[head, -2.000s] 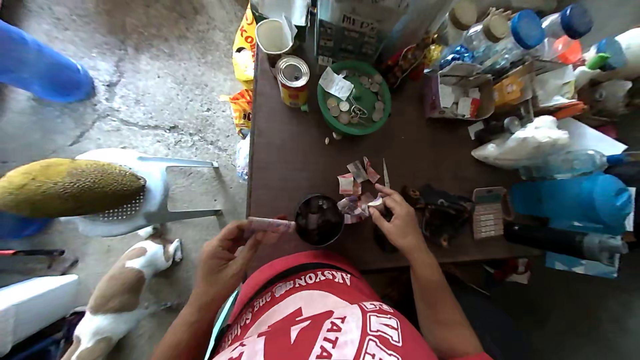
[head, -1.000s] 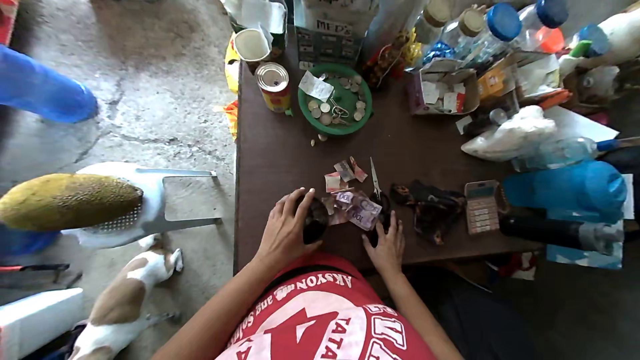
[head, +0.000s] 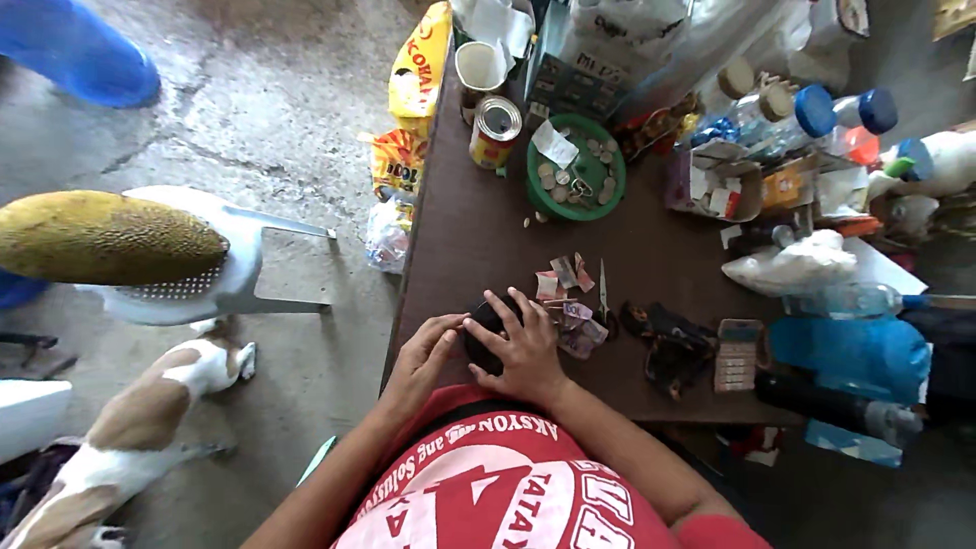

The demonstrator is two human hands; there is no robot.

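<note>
A round black container [head: 482, 349] sits near the front edge of the dark table [head: 488, 244]. My right hand [head: 526, 347] lies over its top and right side with spread fingers. At its left rim are the fingertips of my left hand [head: 425, 354]; whether either hand grips it is hard to tell. Just right of my right hand are crumpled banknotes [head: 581, 335], with folded notes [head: 550, 284] above them. Scissors [head: 603, 293] lie beside the notes, blades pointing away from me. The inside of the container is mostly hidden by my fingers.
A green plastic dish [head: 539, 191] of coins and an opened can [head: 496, 133] stand farther back. A dark cloth-like bundle [head: 675, 347] and a calculator [head: 738, 354] lie right. Bottles and boxes crowd the right side. A jackfruit [head: 114, 236] rests on a chair; a dog [head: 145, 412] is nearby.
The purplish banknote that my left hand held out two seconds ago is no longer in it. My right hand has moved left from beside the notes onto the black container.
</note>
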